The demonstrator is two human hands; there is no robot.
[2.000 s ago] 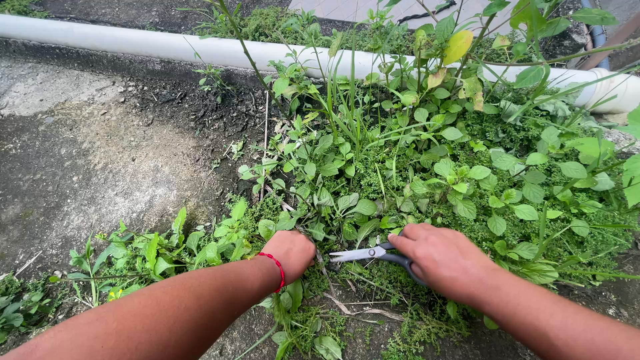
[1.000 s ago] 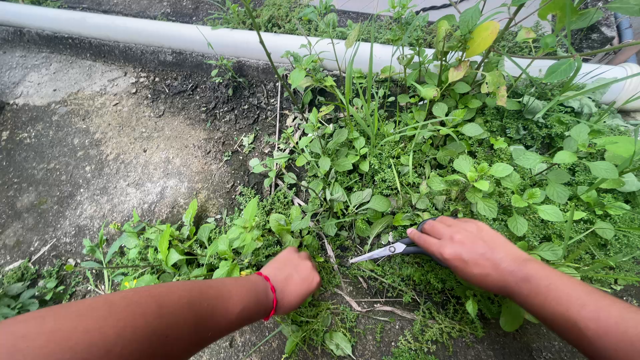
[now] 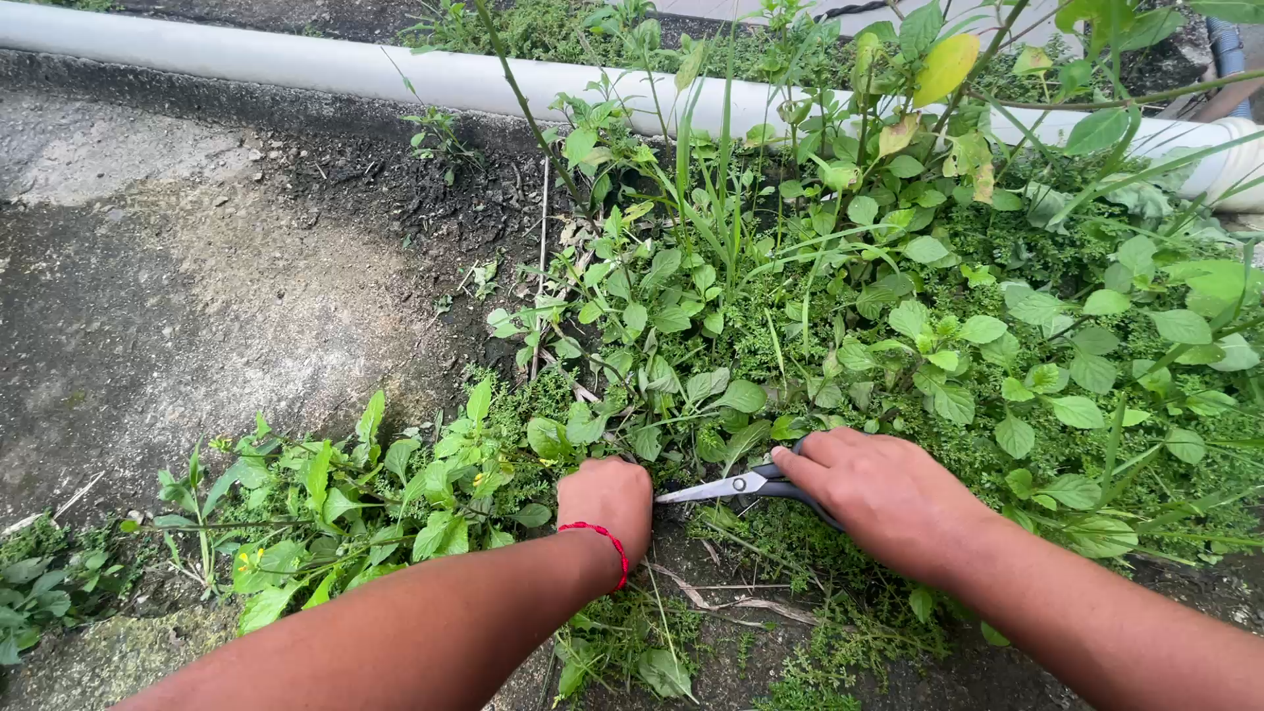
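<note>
My right hand [image 3: 884, 499] grips the dark handles of a pair of scissors [image 3: 726, 487]. Their metal blades point left, look closed or nearly so, and the tip is beside my left hand [image 3: 607, 509]. That hand, with a red braided bracelet [image 3: 602, 541] on its wrist, is bunched low among the leafy weeds [image 3: 681, 380]; its fingertips are hidden, so whether it holds a stem cannot be told. Green leaves stand just beyond both hands.
A white plastic pipe [image 3: 326, 67] runs across the back along a low concrete ledge. Weathered concrete [image 3: 267, 326] lies at left, with a lower weed clump [image 3: 346, 504] along it. Dry stalks [image 3: 750, 602] and cut-looking greenery lie nearest me. A yellow leaf [image 3: 946, 69] hangs at upper right.
My left hand has gone from beneath the weeds' edge back up among the leaves since a second ago. The scissors, apart from it then, now have their tip beside it.
</note>
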